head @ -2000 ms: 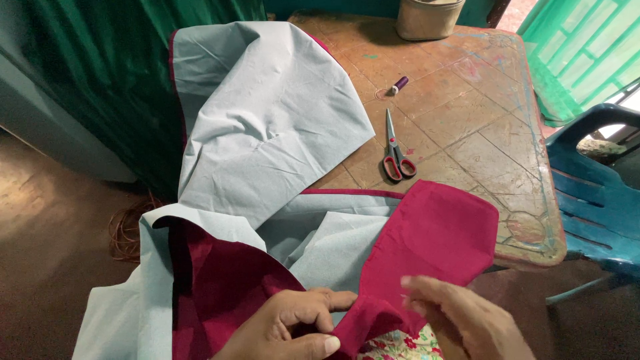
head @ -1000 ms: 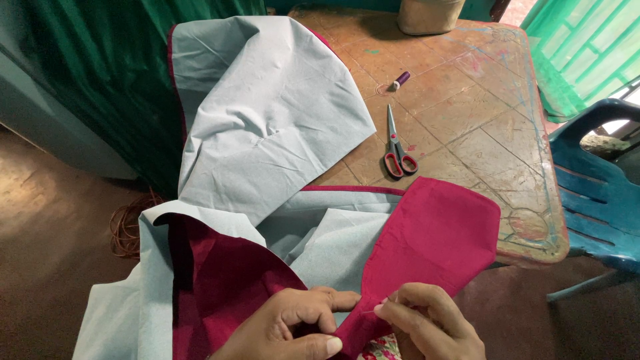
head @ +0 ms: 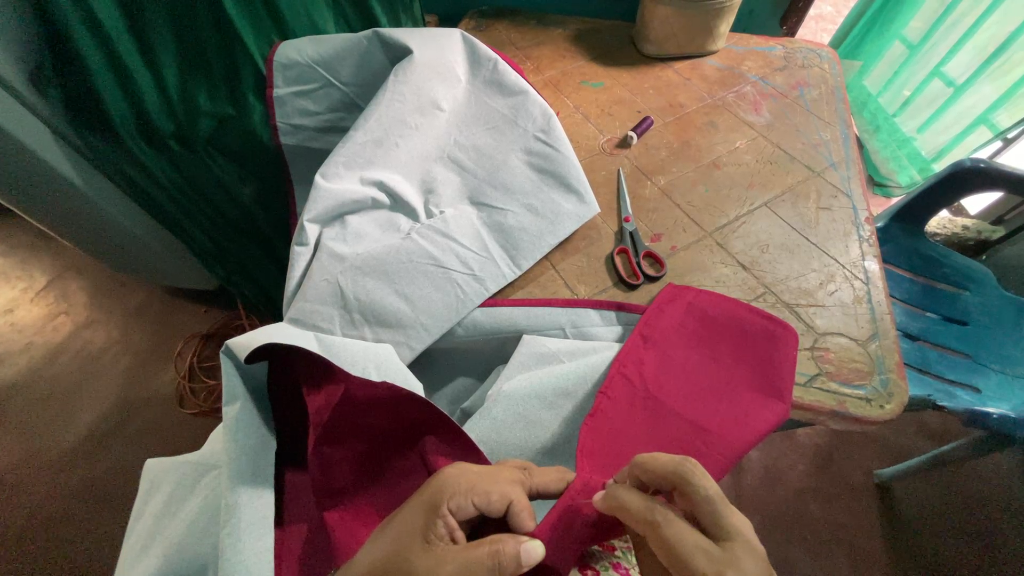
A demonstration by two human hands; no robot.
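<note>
A crimson and pale blue-grey cloth (head: 688,368) lies over the table's near edge and hangs below it. My left hand (head: 472,516) pinches a narrow crimson fold between thumb and fingers. Just to its right, my right hand (head: 680,512) has thumb and forefinger tips together at the same fold; a thin, light line shows by them, too fine to tell whether needle or thread. Scissors (head: 630,240) with red and black handles lie closed on the table beyond the cloth. Behind them is a small spool of purple thread (head: 642,130). A bit of floral fabric (head: 608,558) shows beneath my hands.
The worn brown table (head: 744,216) carries a beige container (head: 686,24) at its far edge. A blue plastic chair (head: 952,296) stands to the right. Dark green curtain (head: 168,120) hangs at the left, above a tangle of reddish cord (head: 210,360) on the floor.
My right hand was blurred and a little off the crimson fold two seconds ago; its fingertips are now at the fold. My left hand keeps its pinch in the same place.
</note>
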